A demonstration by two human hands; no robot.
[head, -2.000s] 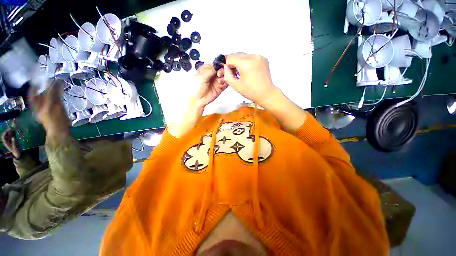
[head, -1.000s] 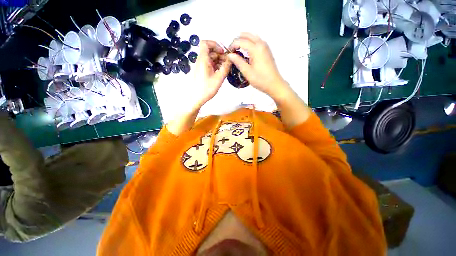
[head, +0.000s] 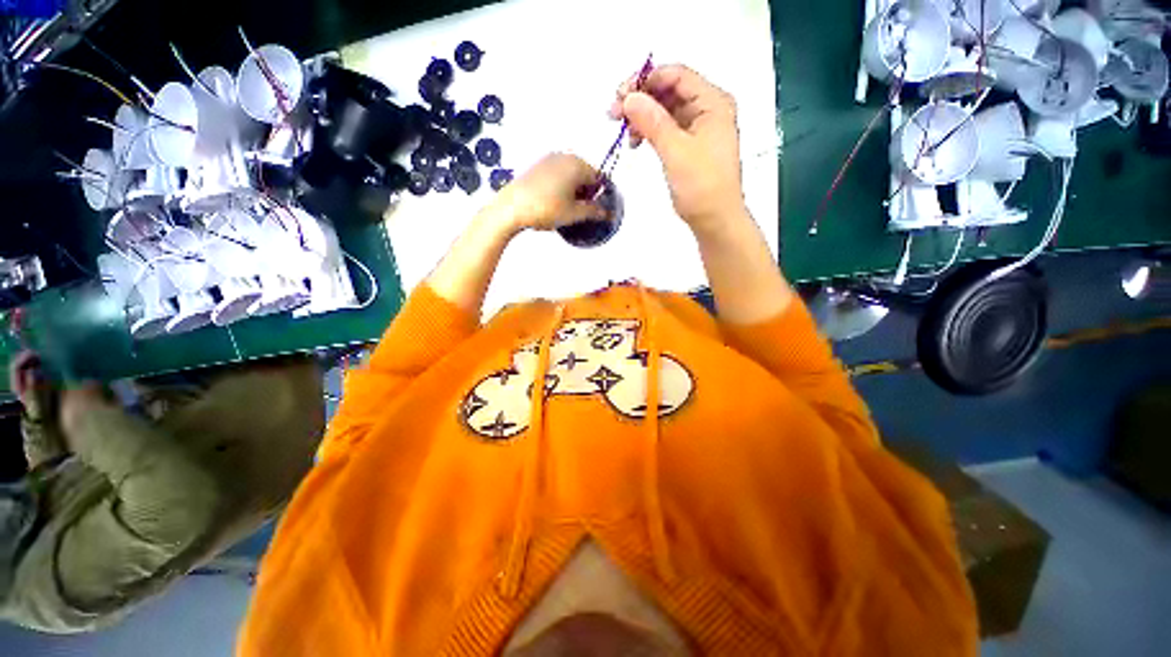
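Note:
A black round housing is on or just above the white sheet in front of me. My left hand is on its far left rim, with the fingertips at its opening. Thin red and dark lead wires run up from the housing. My right hand pinches their upper ends between thumb and fingers, up and to the right of the housing. Several small black rings lie loose at the upper left of the sheet. The inside of the housing is partly hidden by my left fingers.
White wired housings stand in rows at left, with black housings beside them. More white housings are at right. A black stool seat is below the bench edge. Another worker's arm is at lower left.
The hands were together at a small black part, then above the black housing. Now my right hand has moved up and right with the wires, and my left has lowered to the rim.

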